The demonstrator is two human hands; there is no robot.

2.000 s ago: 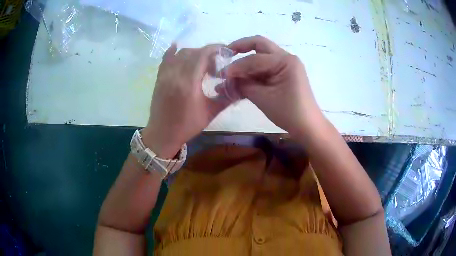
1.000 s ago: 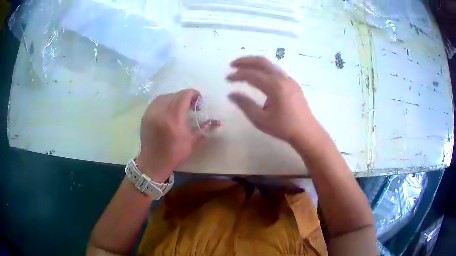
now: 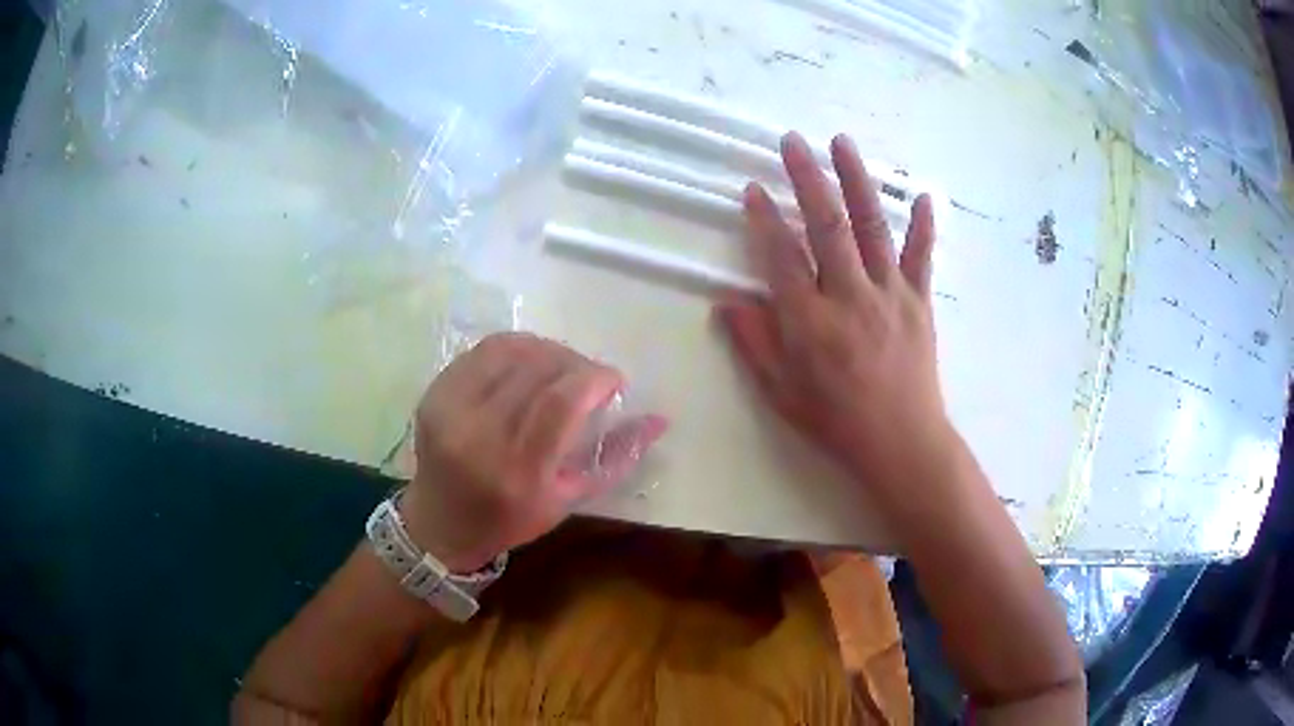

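Several white sticks [image 3: 646, 255] lie side by side on the tabletop, slanting down to the right. My right hand [image 3: 852, 312] lies over their right ends, palm down with the fingers spread. My left hand [image 3: 518, 440] is curled near the front table edge, around a small clear bag [image 3: 616, 443] whose rim shows between thumb and fingers. Whether anything is inside the bag cannot be told.
Large clear plastic wrapping [image 3: 426, 142] lies at the far left of the table [image 3: 185, 326]. More white sticks [image 3: 908, 21] lie at the far edge. Clear plastic [image 3: 1178, 114] is at far right. Shiny packs [image 3: 1100, 603] show below the table at right.
My right hand has moved away from the left hand and onto the white sticks, which now lie nearer to me. My left hand still holds the bag, slightly lower. The view has shifted.
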